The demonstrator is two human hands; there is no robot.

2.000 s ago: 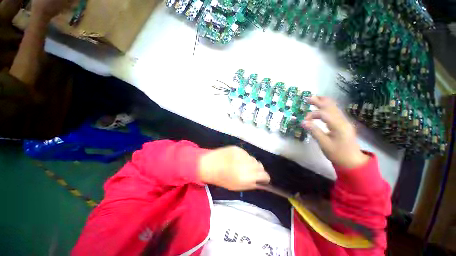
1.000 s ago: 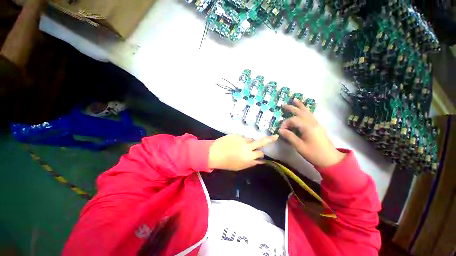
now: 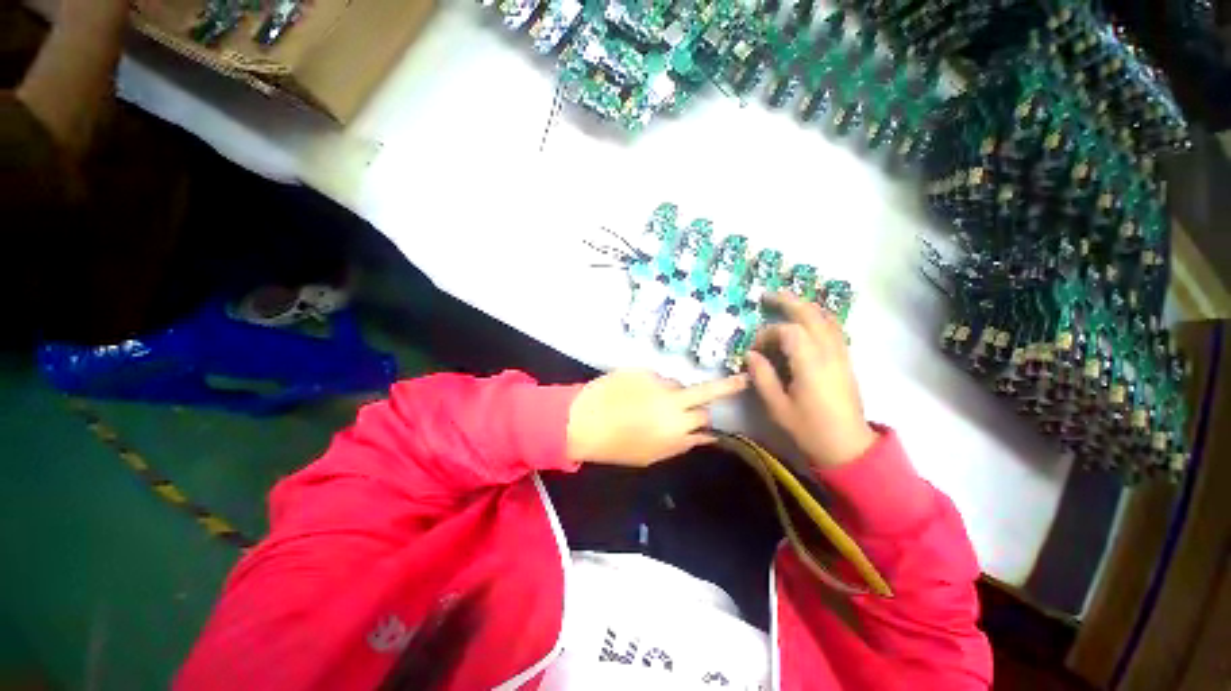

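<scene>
A green circuit board panel [image 3: 702, 277] with two rows of small boards lies on the white sheeting in front of me, thin dark lead wires at its left end. My left hand [image 3: 648, 416] is below the panel, its index finger stretched toward my right hand; it holds a yellow-and-dark adhesive pad sheet [image 3: 810, 520] that hangs curved to the right. My right hand [image 3: 806, 371] is over the panel's lower right part, fingers bent and apart, thumb side near my left fingertip. Whether a tiny pad is at the fingertips cannot be seen.
Stacked circuit board panels [image 3: 1067, 257] fill the bench's far side and right. A brown cardboard box [image 3: 338, 54] with boards stands at the upper left, beside another person's arm [image 3: 74, 68]. A blue plastic stool [image 3: 203, 362] stands on the green floor at left.
From the earliest frame, my left hand has risen toward the panel and my right hand has moved left and down to meet it. The yellow sheet has shifted up and left with my left hand.
</scene>
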